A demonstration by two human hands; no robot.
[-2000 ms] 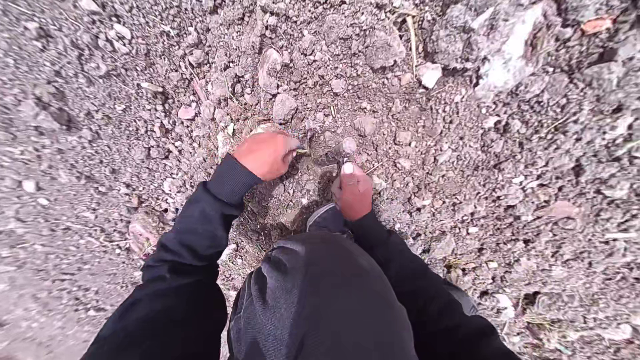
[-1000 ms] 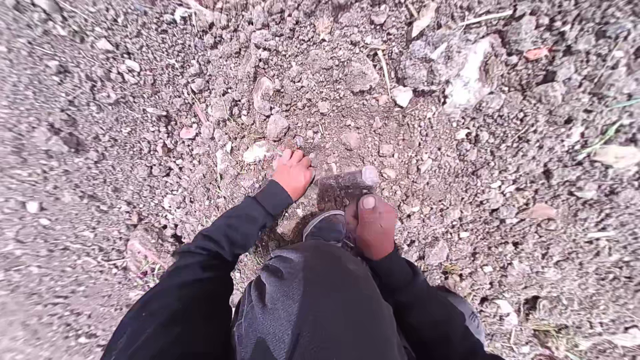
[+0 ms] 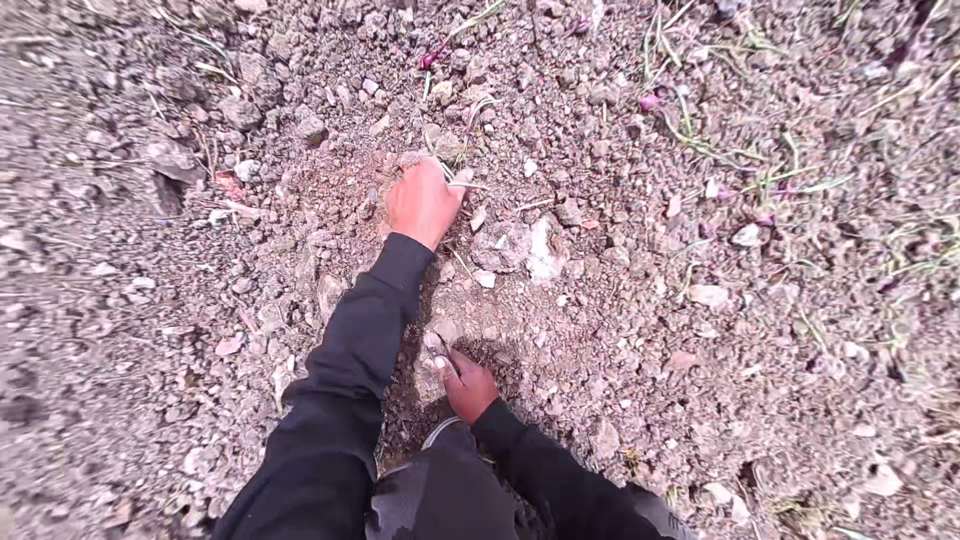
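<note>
My left hand [image 3: 425, 201] reaches forward to the ground, its fingers curled around thin, pale green plant stems [image 3: 444, 166]. Loose soil and small stones lie about its fingertips, which are partly hidden. Closer to my body, my right hand [image 3: 471, 387] is closed on a small tool. Only a thin dark edge of it [image 3: 444, 345] shows clearly, pointing forward, so its full shape cannot be told. Small purple-red onion bulbs with green leaves lie on the soil: one bulb [image 3: 427, 61] beyond my left hand, another [image 3: 649, 102] to the right.
A whitish rock [image 3: 543, 251] and a grey clod [image 3: 501, 246] lie right of my left wrist. Rough, stony soil surrounds me. More green stalks [image 3: 780, 180] are scattered on the right. My shoe [image 3: 442, 431] and bent knee are below my hands.
My left hand has moved forward, away from my right hand, to the stems. My right hand still holds the small tool, now turned more edge-on. The view has shifted forward.
</note>
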